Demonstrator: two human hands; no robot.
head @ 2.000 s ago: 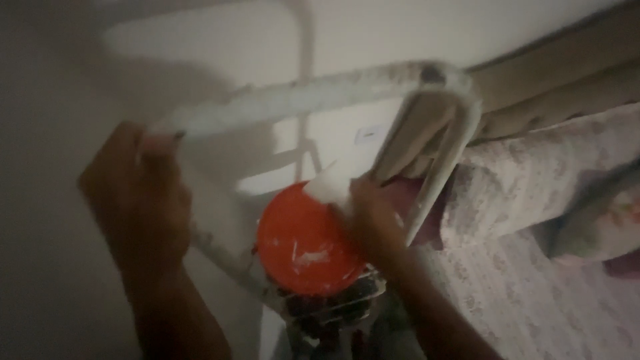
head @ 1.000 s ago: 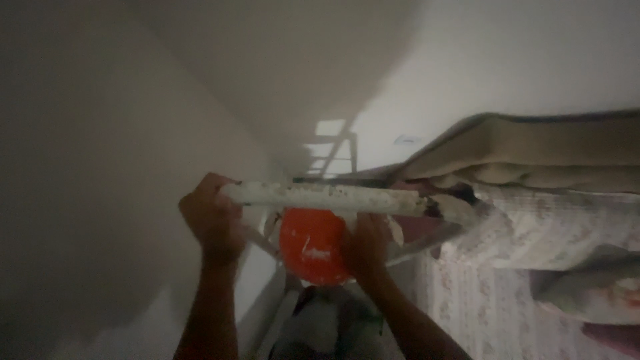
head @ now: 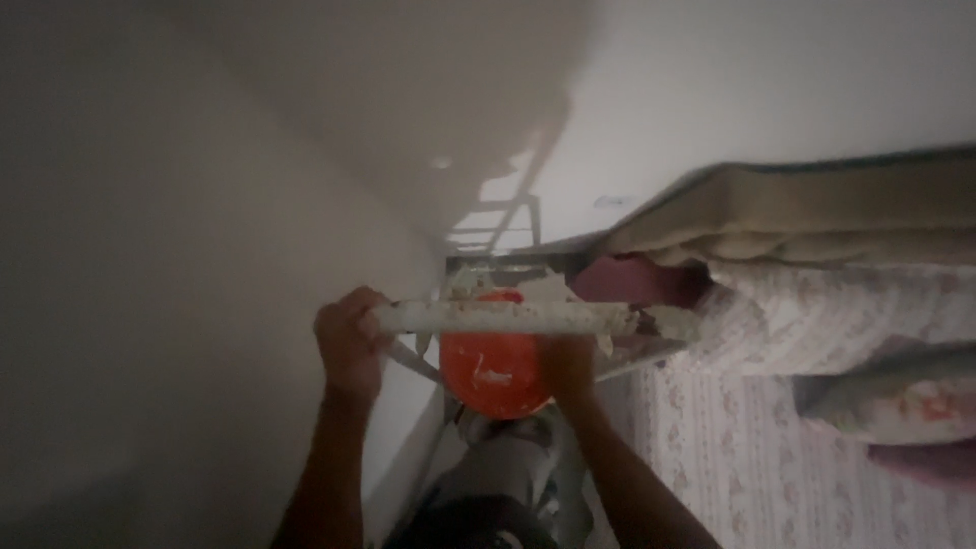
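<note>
My left hand [head: 349, 343] is closed around the left end of the white, chipped top rail of a metal stepladder [head: 503, 316]. Just below and behind that rail is a round orange plastic container [head: 496, 374] with pale smears on it. At its right edge is my right hand [head: 568, 370], its fingers partly hidden by the rail and in shadow, so its exact grip cannot be told. A pale, irregular piece [head: 549, 288] shows above the rail, behind the container. My legs and feet are below, dimly lit.
A bare wall [head: 191, 267] rises close on the left, with another ahead bearing the ladder's shadow. To the right stands a bed with a tan padded headboard [head: 823, 202], a patterned bedspread [head: 732, 450] and a floral pillow [head: 907, 408].
The view has shifted a lot, and the ladder's top rail now crosses in front of the orange container. The pale piece seen by my right hand two seconds ago no longer shows clearly in it.
</note>
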